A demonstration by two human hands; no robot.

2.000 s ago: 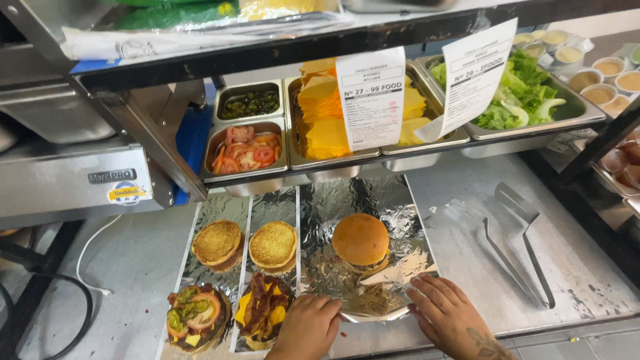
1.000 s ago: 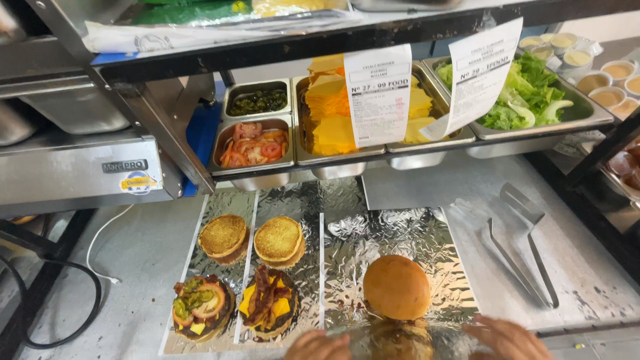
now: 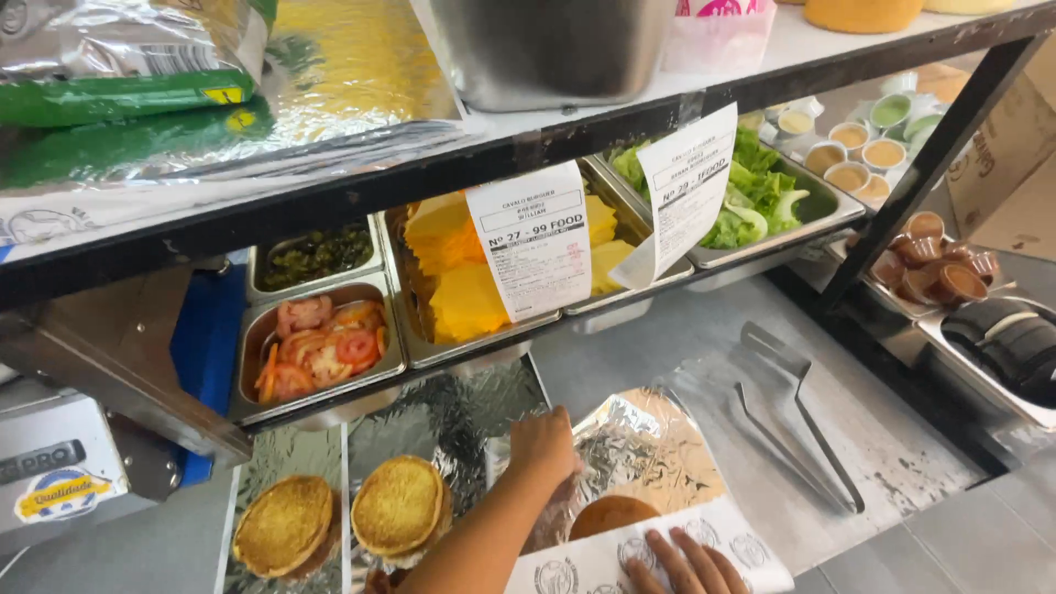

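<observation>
A burger bun [image 3: 610, 516] lies on a foil-lined paper wrapper [image 3: 652, 445], whose near side is folded up over part of it, showing its printed white face. My right hand [image 3: 681, 565] rests with spread fingers on that folded paper. My left hand [image 3: 544, 445] is at the wrapper's far left edge, fingers bent down at the foil; whether they pinch it cannot be told. Left of my forearm, two toasted buns [image 3: 400, 505] [image 3: 285, 526] sit on other foil sheets. A bit of bacon shows at the bottom edge, partly hidden by my forearm.
Metal tongs [image 3: 800, 412] lie on the steel counter at right. Above the counter's back are pans of tomato slices [image 3: 322, 351], pickles [image 3: 318, 260], cheese slices [image 3: 462, 297] and lettuce [image 3: 751, 198]. Two printed tickets hang from the black shelf edge [image 3: 371, 177]. Sauce cups [image 3: 850, 161] stand farther right.
The wrapper's near side, flat two seconds ago, is now folded over the bun. My left hand has moved from the near edge to the wrapper's far left. The view has shifted markedly.
</observation>
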